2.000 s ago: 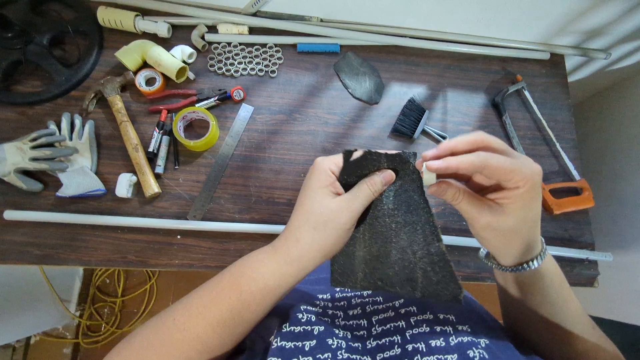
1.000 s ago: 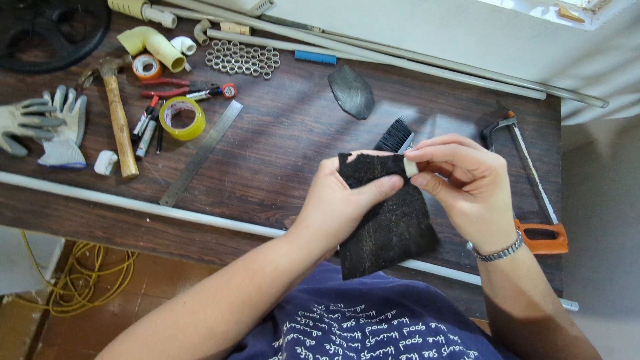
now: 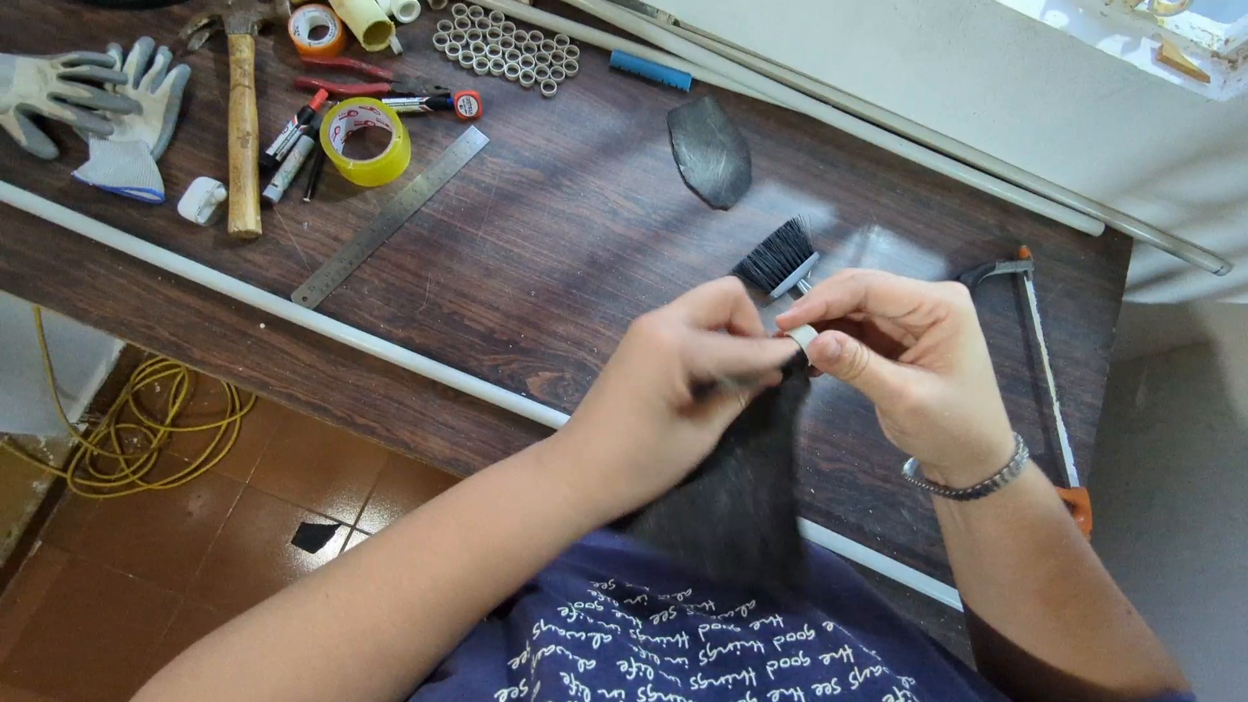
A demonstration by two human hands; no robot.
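Observation:
Pinched between the thumb and fingers of my right hand (image 3: 907, 361) is a small pale plastic ring (image 3: 802, 338). My left hand (image 3: 673, 390) grips the top of a dark sheet of abrasive (image 3: 731, 497), which hangs down blurred in front of my shirt. The fingers of both hands meet at the ring, and a part of the dark sheet touches it. Just beyond the hands lies a brush with black bristles (image 3: 777, 255). A curved dark scrap piece (image 3: 710, 153) rests farther back on the table.
Many cut rings (image 3: 507, 49) lie at the back. A steel ruler (image 3: 390, 216), yellow tape roll (image 3: 366, 141), hammer (image 3: 244, 127), markers (image 3: 292, 146), pliers (image 3: 346, 78) and gloves (image 3: 136, 107) are left. A hacksaw (image 3: 1048, 361) is right. A white pipe (image 3: 292, 317) runs along the front.
My left hand has turned and now has its fingers at the ring. The dark sheet, spread flat and facing up before, now hangs folded or bunched below that hand.

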